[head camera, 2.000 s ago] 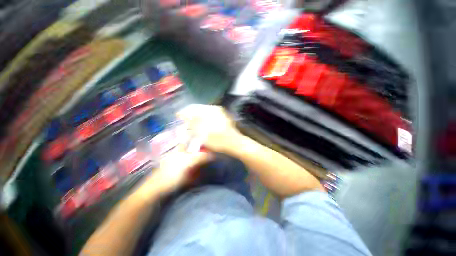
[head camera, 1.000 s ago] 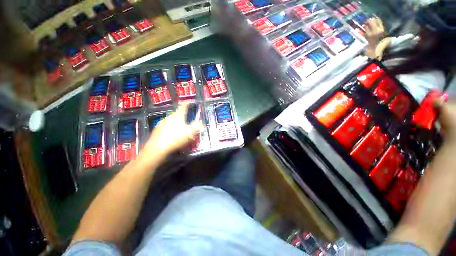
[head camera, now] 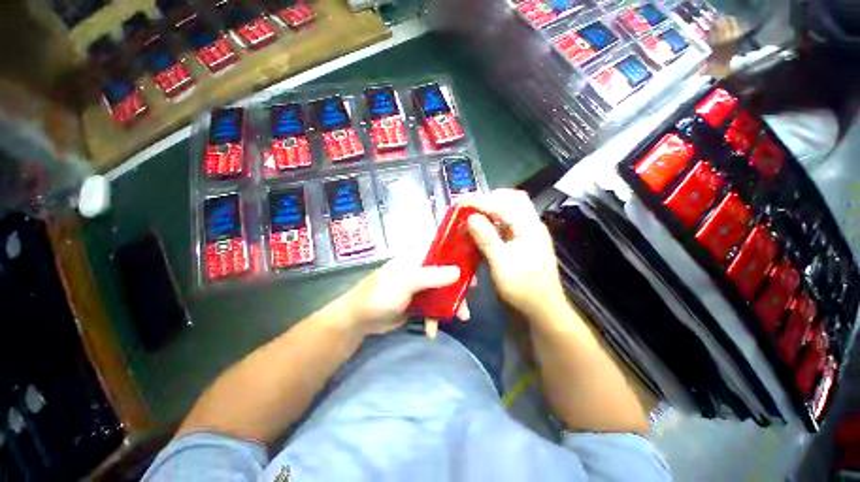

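Note:
A phone with its glossy red back cover [head camera: 447, 265] facing up is held between my two hands, in front of my body and just off the clear tray's near right corner. My left hand [head camera: 401, 287] grips its lower end, thumb on top. My right hand [head camera: 514, 247] holds its upper right side with thumb and fingers. The clear tray [head camera: 269, 188] lies on the green bench with two rows of red keypad phones [head camera: 290, 226], screens up. One pocket [head camera: 407, 212] in the near row is empty. The phone's front side is hidden.
A tilted black tray of red covers [head camera: 724, 226] tops a tray stack at right. Stacked clear trays of phones [head camera: 618, 77] stand behind it, near another person's hand [head camera: 724, 33]. A tan ledge [head camera: 344, 40] holds more phones. A dark flat object [head camera: 151, 290] and white knob [head camera: 94, 196] are at left.
My right hand has come from the black tray to the middle with a red cover. My left hand has lifted a phone from the clear tray, and both hands now meet on it.

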